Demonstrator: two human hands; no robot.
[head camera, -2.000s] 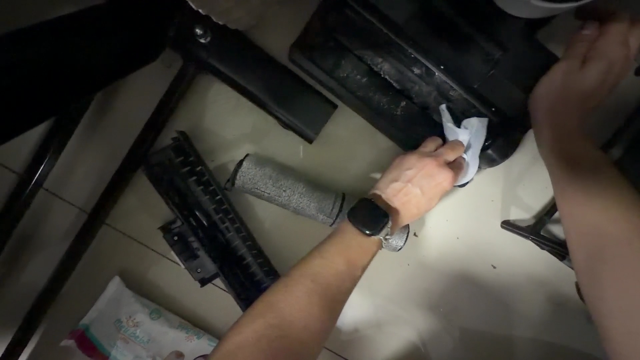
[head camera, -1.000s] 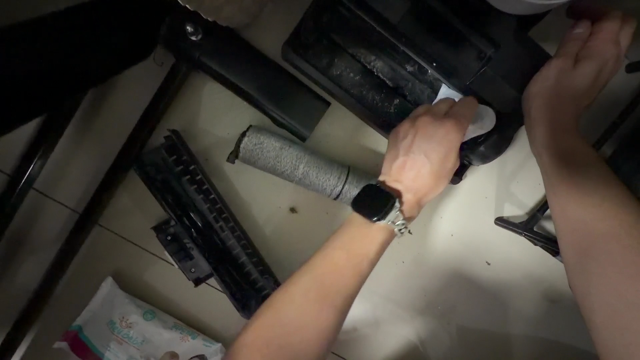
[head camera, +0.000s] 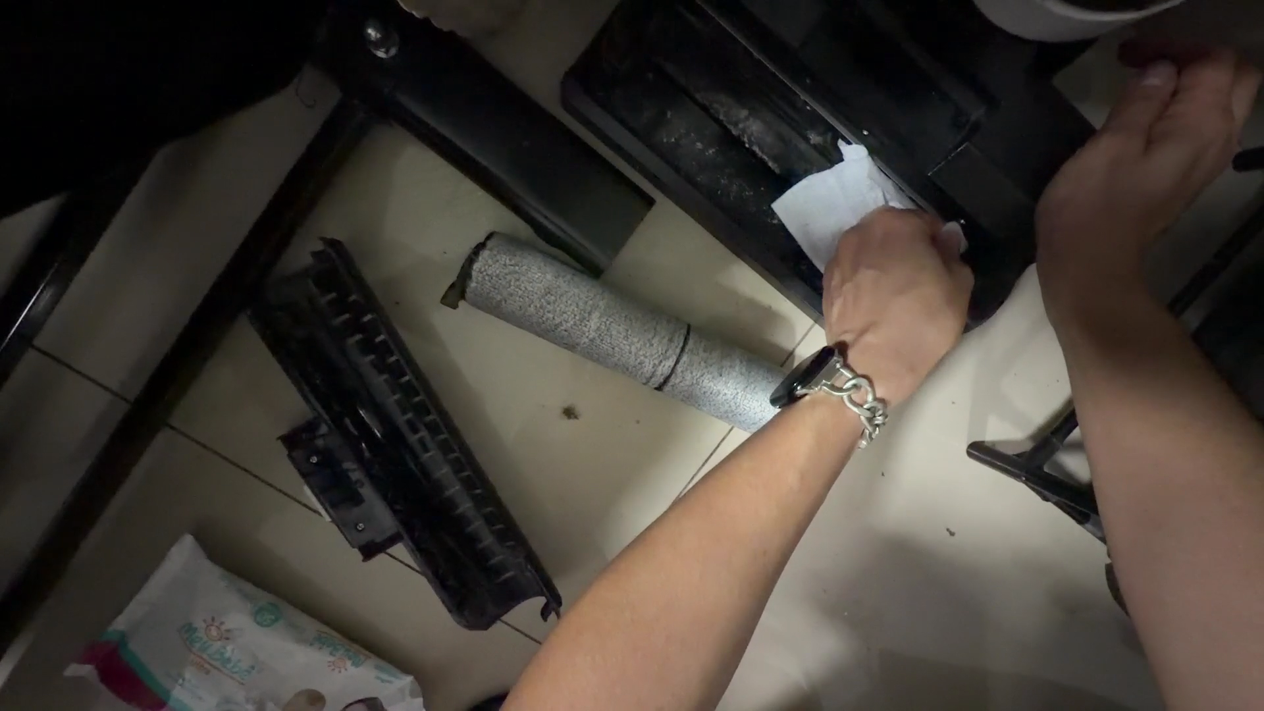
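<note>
My left hand (head camera: 897, 286), with a dark watch and a silver chain bracelet at the wrist, holds a crumpled white wipe (head camera: 834, 202) against a black plastic housing (head camera: 711, 148). Pale grime speckles the housing's recess. My right hand (head camera: 1150, 163) is at the upper right, its fingers bent near a dark edge below a white round rim; what they touch is unclear. A grey fabric-covered roller (head camera: 583, 311) lies on the tiles, its right end behind my left wrist. Left of it rests a long black ribbed plastic part (head camera: 415, 444) with a small bracket on its side.
A soft pack of wipes (head camera: 247, 642) lies at the lower left. Black metal legs (head camera: 523, 148) cross the upper left of the tiled floor. A thin black frame (head camera: 1037, 474) stands beside my right forearm. Small dark debris (head camera: 570, 412) dots the tiles.
My left hand has moved off the housing's rounded corner towards its recess, and more of the wipe shows now. My right hand remains at the upper right.
</note>
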